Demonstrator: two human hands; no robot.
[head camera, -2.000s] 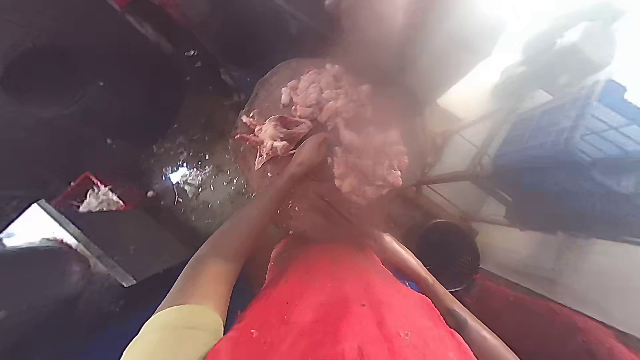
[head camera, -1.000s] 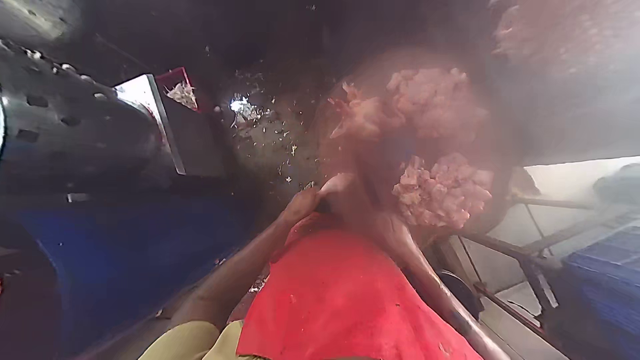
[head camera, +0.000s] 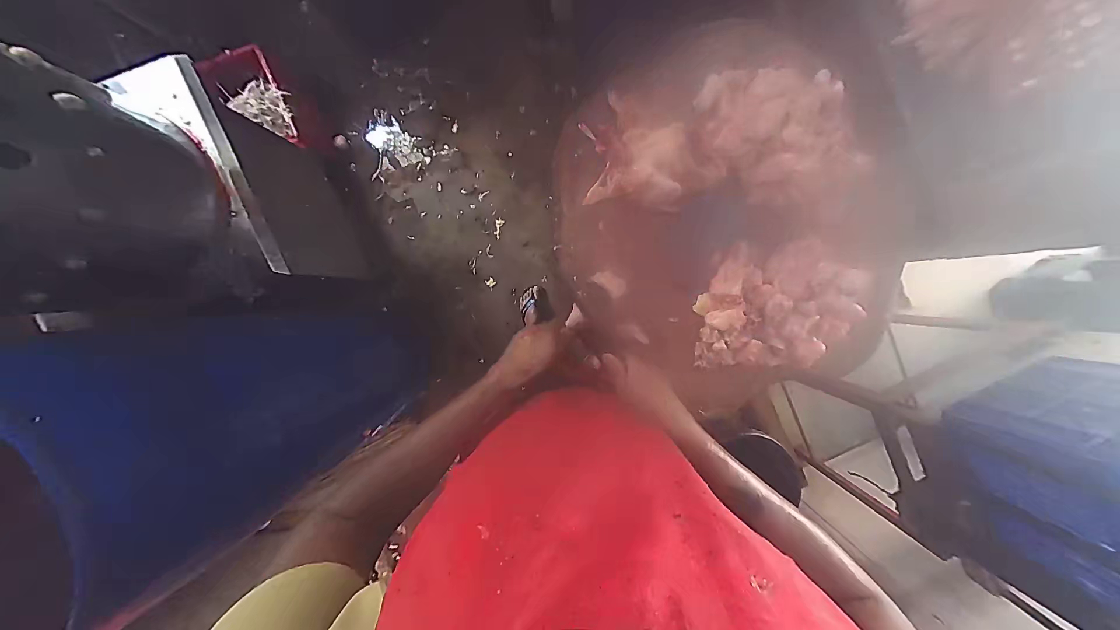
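Note:
My left hand (head camera: 531, 352) and my right hand (head camera: 623, 374) are close together at the near left edge of a round cutting block (head camera: 630, 254), just beyond my red apron. A small pale piece shows at the fingertips of my left hand; whether either hand grips anything is blurred. On the block lie a carcass that looks like poultry (head camera: 643, 153), a heap of raw meat (head camera: 770, 122) at the far side and a heap of cut meat pieces (head camera: 770, 306) at the near right. Haze veils the block.
A blue barrel (head camera: 219, 420) and a dark perforated metal drum (head camera: 96, 184) stand at the left. A red crate (head camera: 254, 66) with pale scraps lies beyond. Scraps litter the floor (head camera: 464, 201). Blue crates (head camera: 1041, 464) on a metal frame are at the right.
Two seconds ago my left hand was at the carcass on the block; it is now at the block's near edge beside my right hand. The view has turned left.

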